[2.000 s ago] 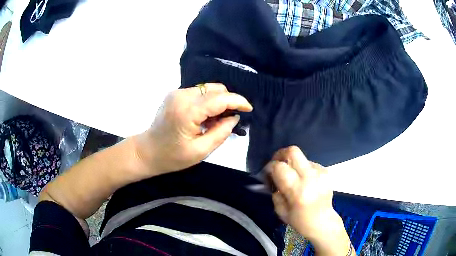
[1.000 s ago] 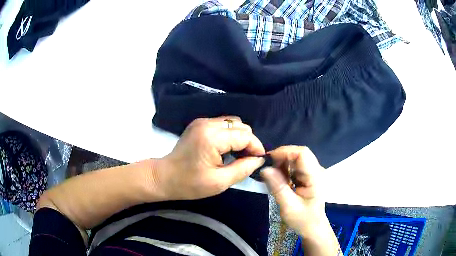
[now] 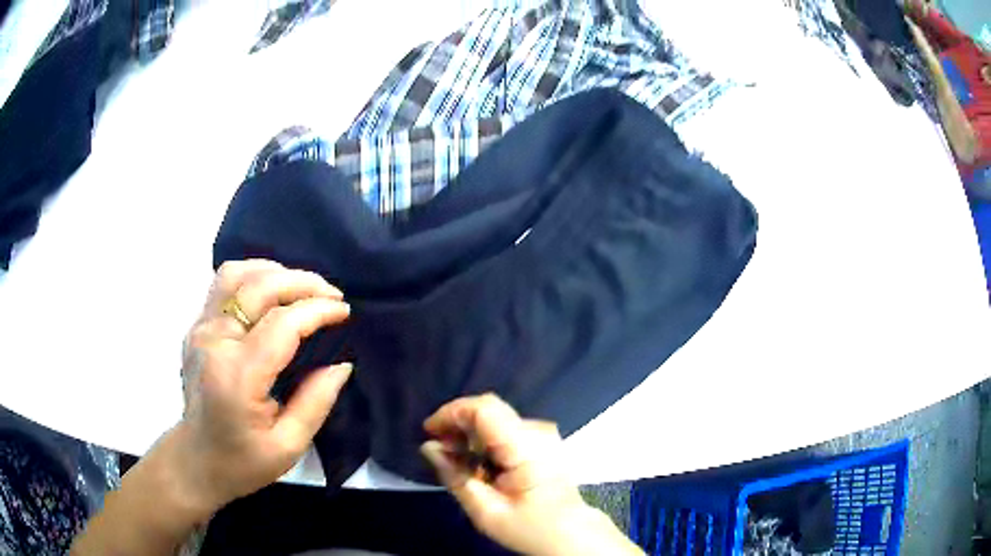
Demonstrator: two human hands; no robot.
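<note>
The navy waist section of a garment lies spread on the table in front of me, with gathers along its upper part. Its plaid part, in blue, white, brown and black checks, lies behind it. My left hand, with a ring, is at the navy cloth's left end, its fingers and thumb around a dark fold. My right hand is at the navy cloth's lower edge with fingers curled. A small dark thing shows in its palm, too unclear to name.
The white table curves around in front of me. Navy and plaid garments lie at the far left. A blue crate stands below the right edge. A person's arm and red clothing show at the upper right. A floral cloth is at lower left.
The navy garment and both hands have shifted left in view. My hands, together at the cloth edge one second ago, are now apart. The person at the upper right has come into view.
</note>
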